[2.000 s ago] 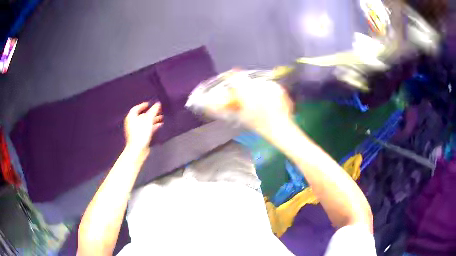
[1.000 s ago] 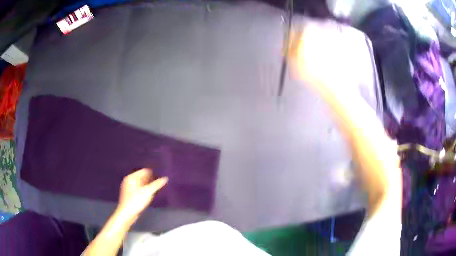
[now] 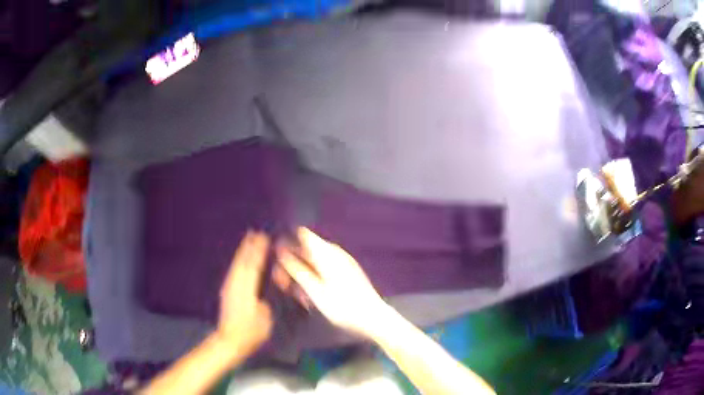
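Dark purple trousers [image 3: 208, 200] lie lengthwise on the grey cloth-covered table [image 3: 370, 85], with the narrow end to the right. My left hand [image 3: 245, 297] and my right hand [image 3: 328, 281] are close together at the near edge of the cloth, around its middle. The cloth is bunched and dark between them. Both hands are blurred, and whether the fingers pinch the cloth cannot be told. The steam iron [image 3: 610, 200] sits at the table's right end, away from both hands.
A red-and-white label [image 3: 173, 59] lies at the far left table edge. A red bundle [image 3: 55, 224] is beyond the left edge. Purple garments [image 3: 652, 92] hang at the right. Green floor [image 3: 502, 343] shows below the table's near right edge.
The iron was in my right hand and now rests at the right end. My right hand has come back beside my left. The trousers now reach further right, with cloth bunched near the middle.
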